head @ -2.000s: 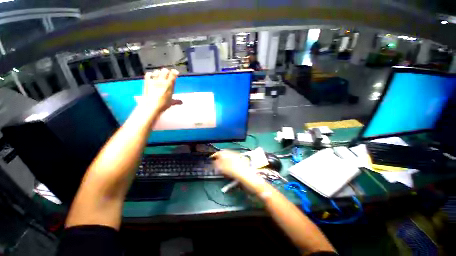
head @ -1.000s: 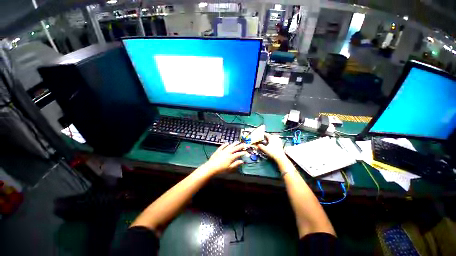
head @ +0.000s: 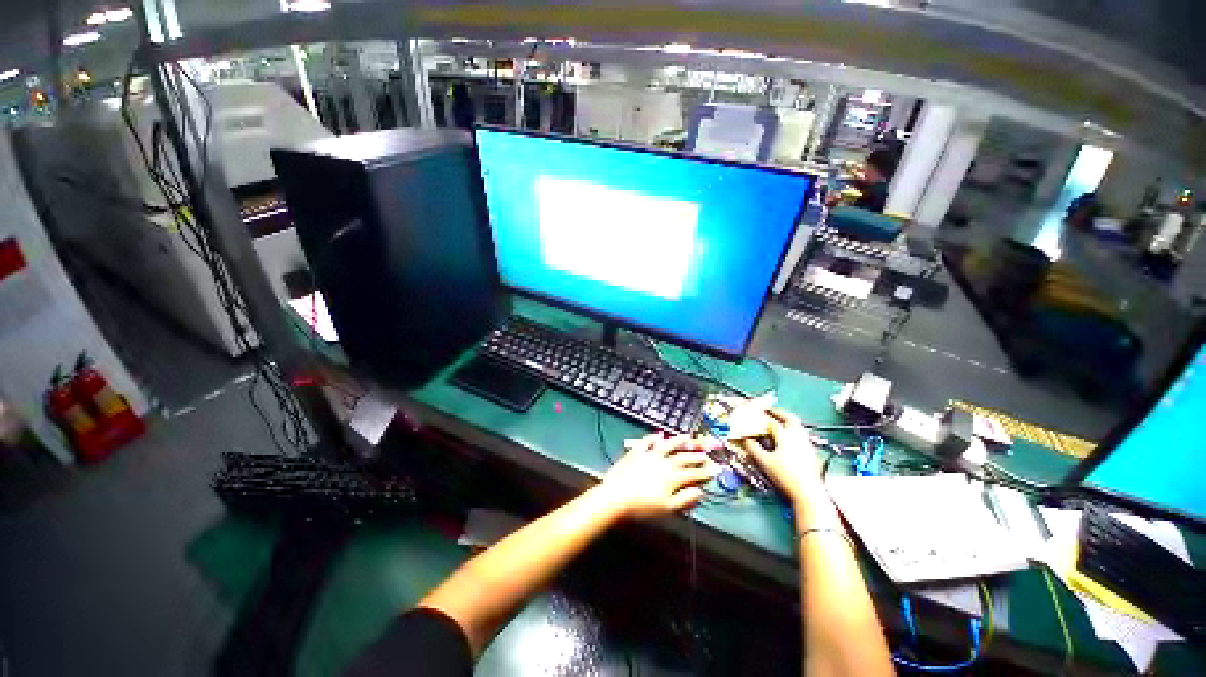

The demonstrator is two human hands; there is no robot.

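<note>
My left hand [head: 657,475] lies palm down on the green shelf edge, below the computer keyboard [head: 595,376]; what is under its fingers is hidden. My right hand [head: 786,456] is just right of it, fingers bent over a small cluttered item with wires and blue parts [head: 726,479]; a pale piece shows at its fingertips. Whether it grips anything I cannot tell. The monitor [head: 635,238] behind the keyboard shows a blue screen with a white window.
A black PC tower [head: 397,258] stands left of the monitor. White papers [head: 926,526] and blue cables [head: 942,657] are to the right, near a second monitor [head: 1164,430]. Black ribbed strips [head: 311,484] lie on the lower bench at left. A power strip [head: 913,426] is behind.
My left hand has come down from in front of the monitor to beside my right hand, which stays near the wires. The view has turned left.
</note>
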